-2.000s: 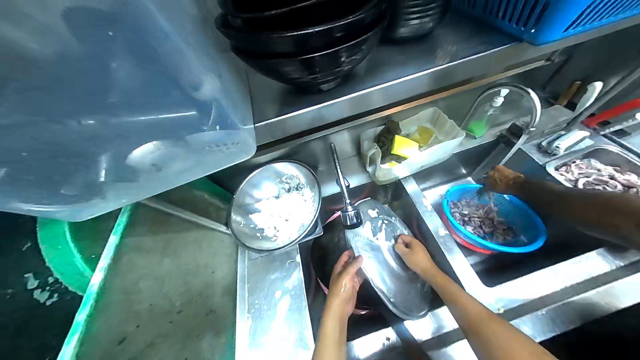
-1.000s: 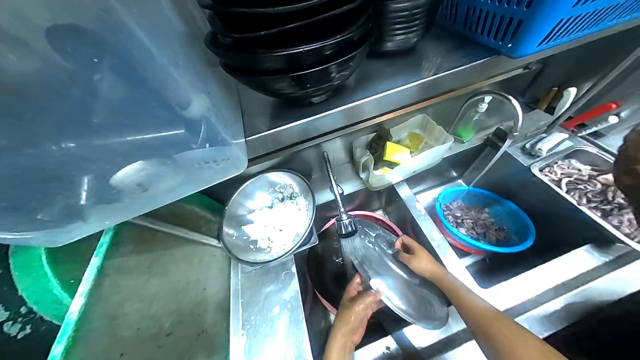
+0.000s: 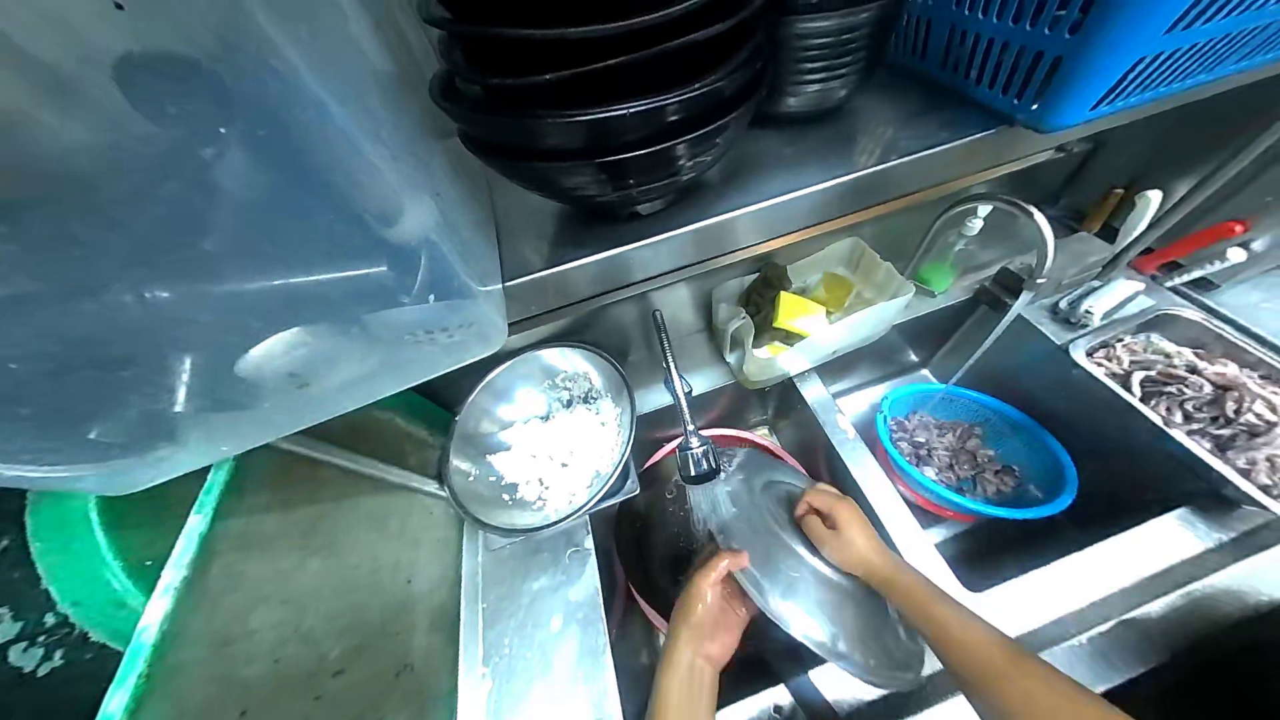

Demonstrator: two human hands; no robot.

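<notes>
A round metal lid (image 3: 800, 570) is tilted over the left sink basin, under water running from a flexible faucet (image 3: 697, 455). My right hand (image 3: 840, 530) grips the lid near its middle, probably at a knob hidden by the fingers. My left hand (image 3: 715, 600) touches the lid's left edge with bent fingers; whether it grips cannot be told. Below the lid, a pink-rimmed tub (image 3: 735, 437) holds dark water. Left of the faucet, a long-handled metal pan (image 3: 465, 440) holds white, crumbly food (image 3: 560, 450).
Stacked black bowls (image 3: 610, 150) and a blue basket (image 3: 1060, 60) stand on the shelf. A plastic container (image 3: 750, 365) holds sponges. In the right basin, water runs into a blue colander (image 3: 1062, 485) with chopped seafood. A metal tray (image 3: 1160, 412) of similar pieces lies at right. A translucent bin (image 3: 250, 250) overhangs the left.
The lid has turned; its white residue, seen two seconds before, no longer shows. Another person's arm has left the view by the blue colander, where water now runs.
</notes>
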